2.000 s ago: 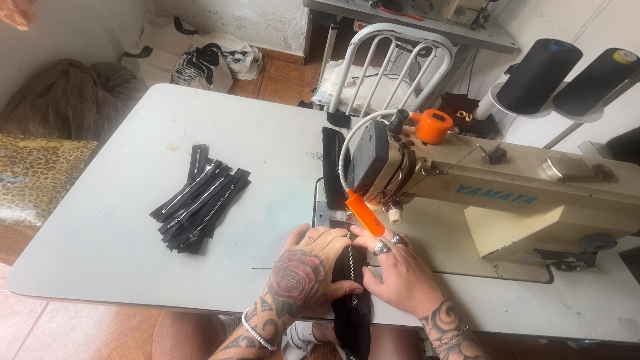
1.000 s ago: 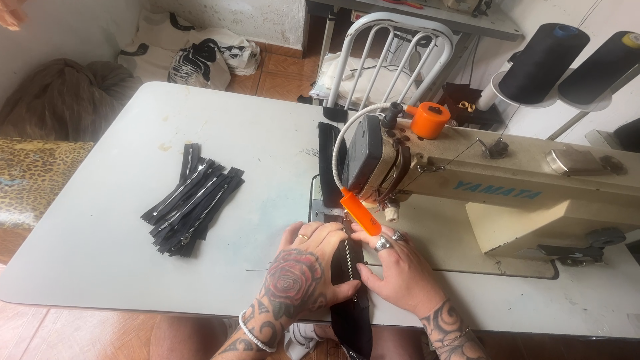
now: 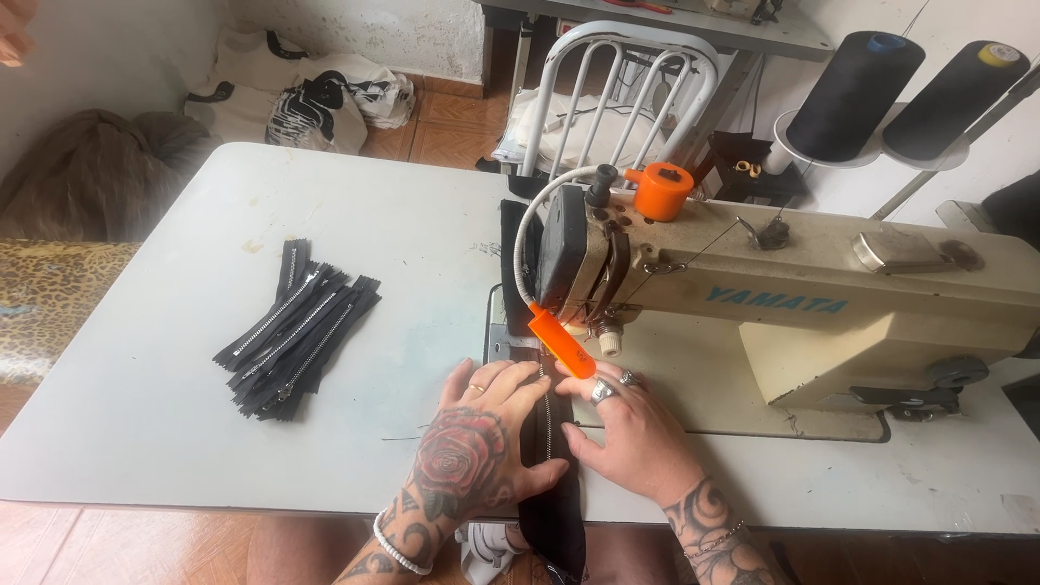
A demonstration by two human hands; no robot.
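A Yamata sewing machine (image 3: 780,301) stands on the white table, its needle area partly hidden by an orange gooseneck lamp head (image 3: 562,341). Black fabric with a metal zipper (image 3: 549,422) runs from under the machine's head down over the table's front edge. My left hand (image 3: 487,439) lies flat on the fabric's left side, thumb across its lower part. On the right side, my right hand (image 3: 630,426) touches the fabric near the zipper with its fingertips. More black fabric (image 3: 516,260) extends behind the needle area. To the left lies a pile of black metal zippers (image 3: 301,333).
Two cones of black thread (image 3: 865,97) stand on a rack at the back right. A white metal chair (image 3: 621,41) is behind the table (image 3: 146,382). Fabric pieces (image 3: 317,106) lie on the floor at the back left. Loose threads rest left of my left hand.
The zipper between my hands shows more of its teeth than a second ago. Both hands stay pressed at nearly the same place by the machine. The zipper pile has not moved.
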